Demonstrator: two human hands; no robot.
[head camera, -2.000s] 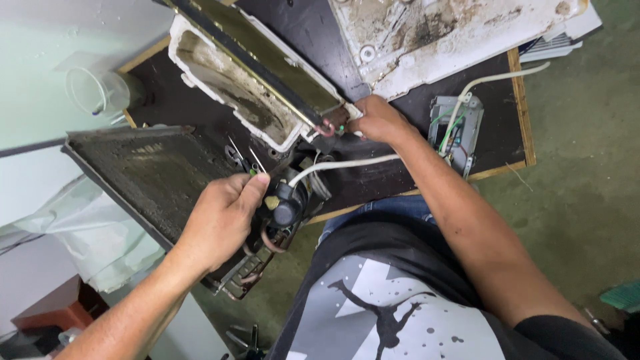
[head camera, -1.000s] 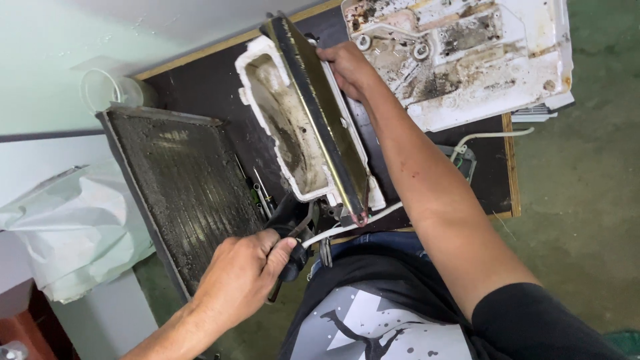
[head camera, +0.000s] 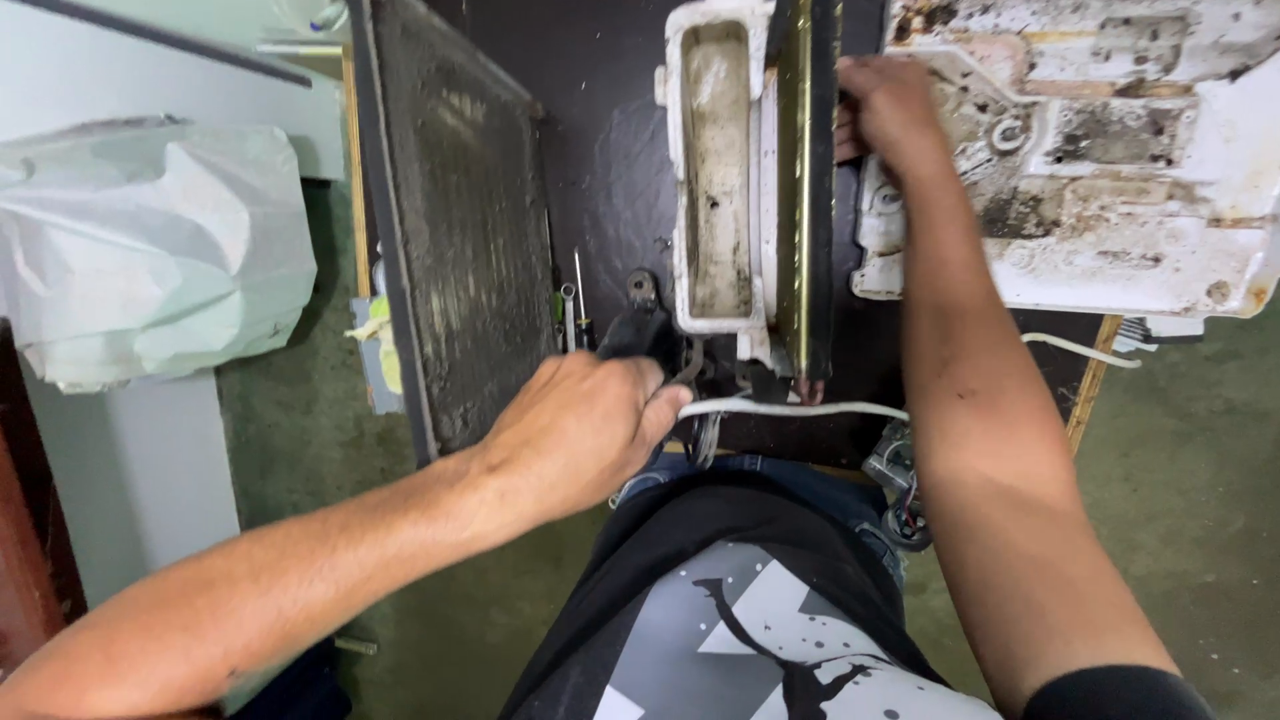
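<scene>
My left hand (head camera: 590, 420) is closed around part of a black compressor (head camera: 640, 325) at the near edge of the dark workbench; its fingertips are hidden. My right hand (head camera: 890, 115) lies against the far side of an upright finned coil (head camera: 808, 190), its fingers partly hidden behind it. A dirty white foam housing (head camera: 715, 180) is against the coil's left side. Left of these, a dusty finned condenser coil (head camera: 460, 220) stands tilted. A white cable (head camera: 800, 408) runs from near my left thumb past the coil's copper pipe ends to beneath my right forearm.
A stained white plastic base tray (head camera: 1130, 230) lies at the right. A wrench (head camera: 569, 315) and a screwdriver (head camera: 583, 325) lie between the condenser and the housing. An electrical part (head camera: 895, 460) with wires is by my right forearm. A plastic bag (head camera: 160, 250) is at the left.
The coil and housing have turned from slanted to nearly upright in view. My right hand has moved from the coil's near end to its far side. The view has shifted closer.
</scene>
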